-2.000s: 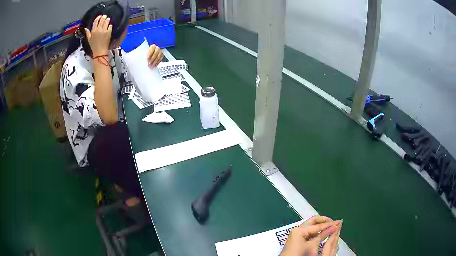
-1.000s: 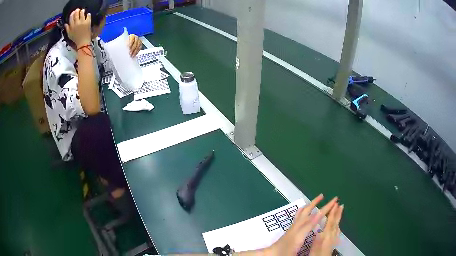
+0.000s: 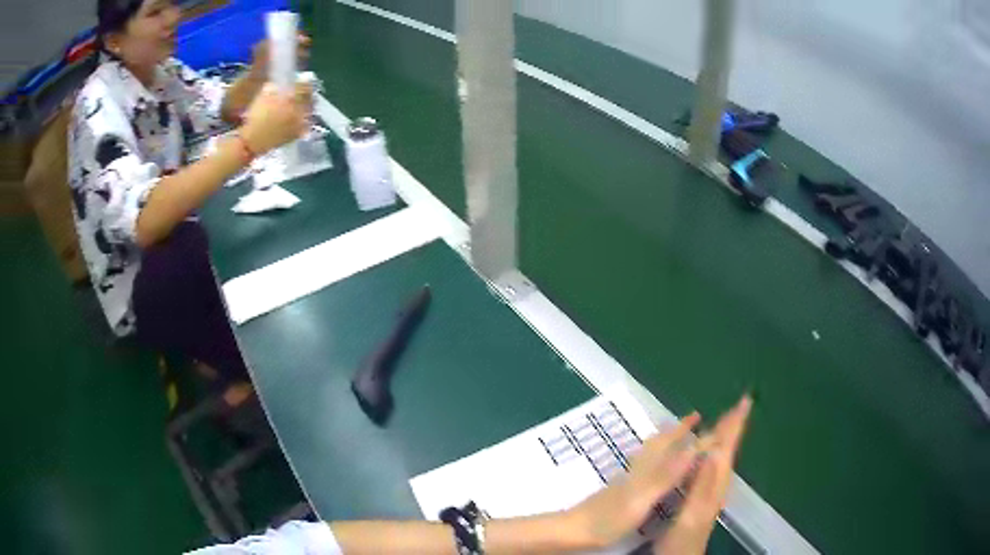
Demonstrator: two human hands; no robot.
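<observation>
A white sheet [image 3: 494,477] with rows of black-outlined rectangles lies on the green bench at the bottom. My left hand [image 3: 641,482] reaches over its right part; the wrist wears a dark band. My right hand [image 3: 711,482] is upright beside it, partly cut off by the bottom edge. Both hands are blurred, fingers extended and fingertips close together; whether they pinch a small piece cannot be told. A black handheld unit [image 3: 389,363] lies alone on the bench, left of my hands.
A white strip [image 3: 331,263] crosses the bench. Beyond it are a white bottle [image 3: 369,168] and crumpled white paper [image 3: 266,199]. A seated person holds a white roll [image 3: 282,49]. A metal post [image 3: 489,141] stands at the belt rail. Black units [image 3: 912,282] lie across the belt.
The view has shifted, so bench items sit further left and up. My left forearm now shows more. The neighbour has lowered a hand from the head; the white sheet there now looks like a narrow roll.
</observation>
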